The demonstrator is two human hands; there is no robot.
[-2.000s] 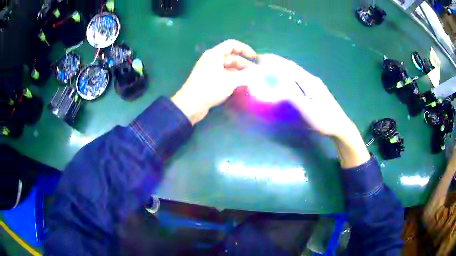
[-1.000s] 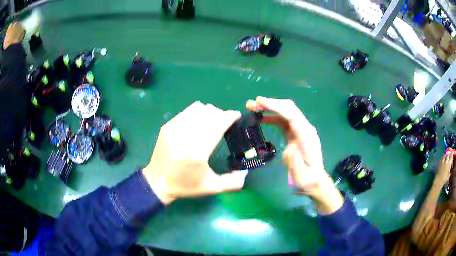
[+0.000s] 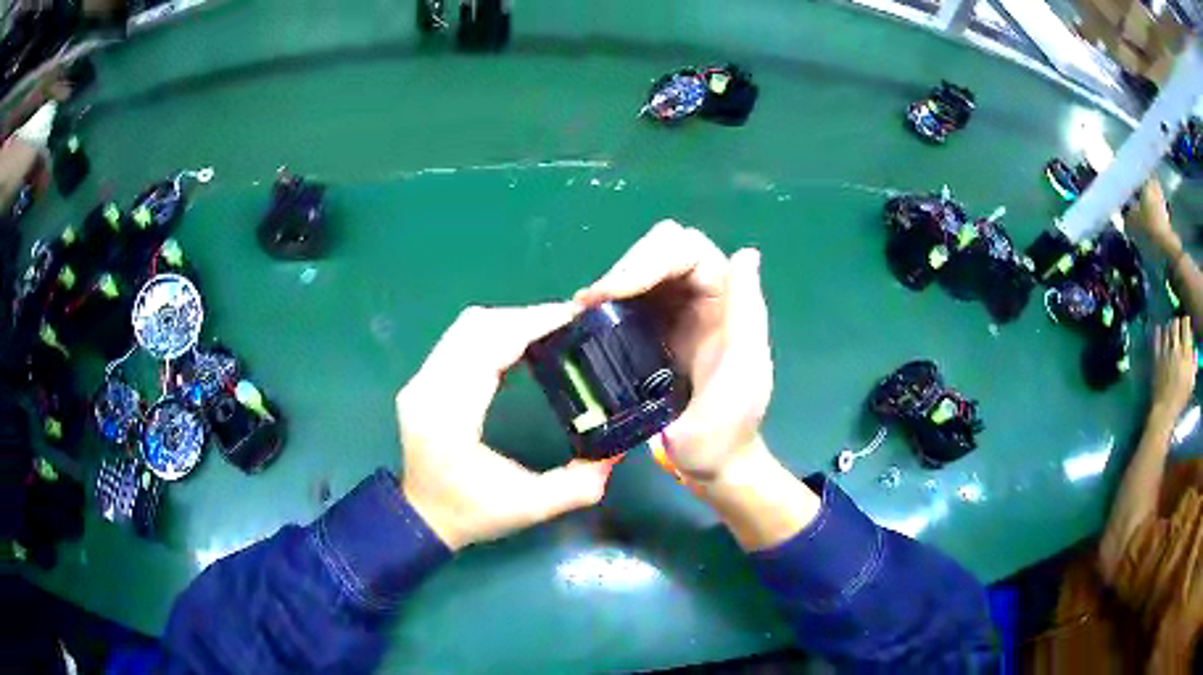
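A black housing (image 3: 610, 376) is held between my hands above the green bench (image 3: 435, 290). A green-yellow tab (image 3: 582, 396) and a small loop of thin wire show on its near side. My left hand (image 3: 482, 422) grips the housing from the left, thumb low and fingers at the top. My right hand (image 3: 719, 356) is cupped around its right side. A small orange-pink glow (image 3: 669, 458) shows at the right palm below the housing. The housing's far side is hidden.
Unfinished units and pale-rimmed round boards (image 3: 168, 317) are grouped at left. A single housing (image 3: 294, 218) stands at upper left. More units (image 3: 927, 411) lie at right, one with a white-ended lead (image 3: 846, 462). Passing units (image 3: 702, 95) lie at the back. Another person's arms (image 3: 1161, 382) show at right.
My right hand has closed in against the housing, which is turned to show another side with a long green-yellow tab. The view has shifted slightly. The left person's hand has moved lower.
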